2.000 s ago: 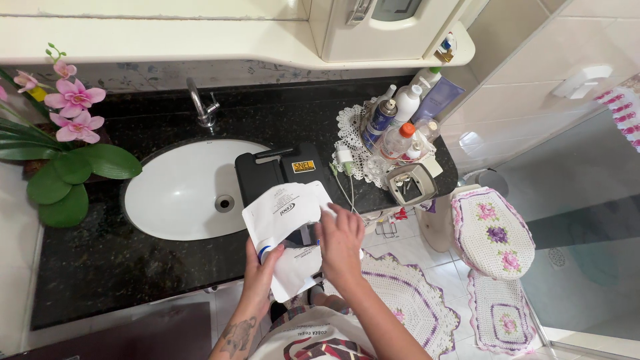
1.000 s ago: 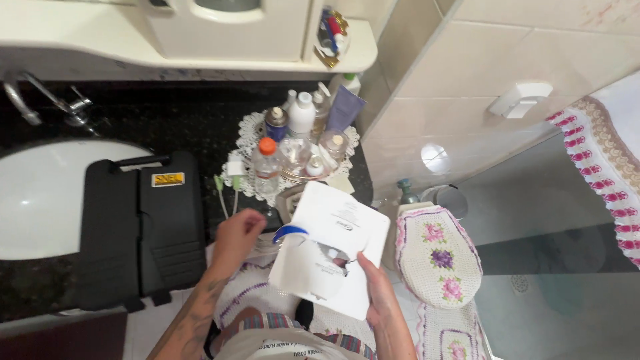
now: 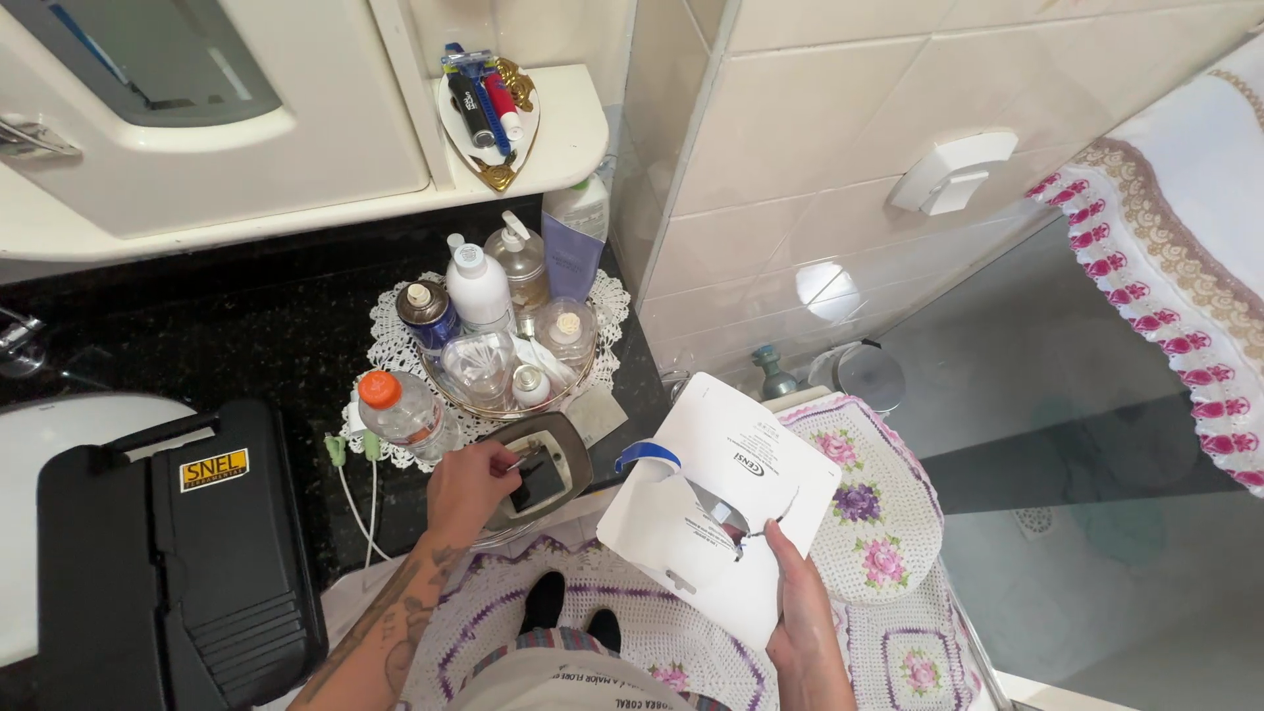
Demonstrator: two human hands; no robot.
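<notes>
My right hand (image 3: 800, 602) holds a white cardboard packaging sheet (image 3: 731, 474) by its lower right edge. The sheet bears printed writing and has a torn opening in its middle, with a blue curved strip (image 3: 647, 453) sticking out at its left. My left hand (image 3: 474, 494) is at a small grey-rimmed tray (image 3: 570, 444) on the counter's edge, its fingertips pinched at a small thin metal item that I cannot make out. A clear bottle with an orange cap (image 3: 395, 405) stands just behind that hand.
A black plastic toolbox (image 3: 237, 563) lies partly over the white sink (image 3: 89, 420) at left. Several bottles stand on a round tray over a crochet doily (image 3: 387, 326). A crochet-covered toilet lid (image 3: 859, 504) is at right. White cables (image 3: 355, 509) hang at the counter's front.
The view has swung to the right. Two seconds ago both hands were on the white sheet; my left hand has let go of it and reached to the small tray.
</notes>
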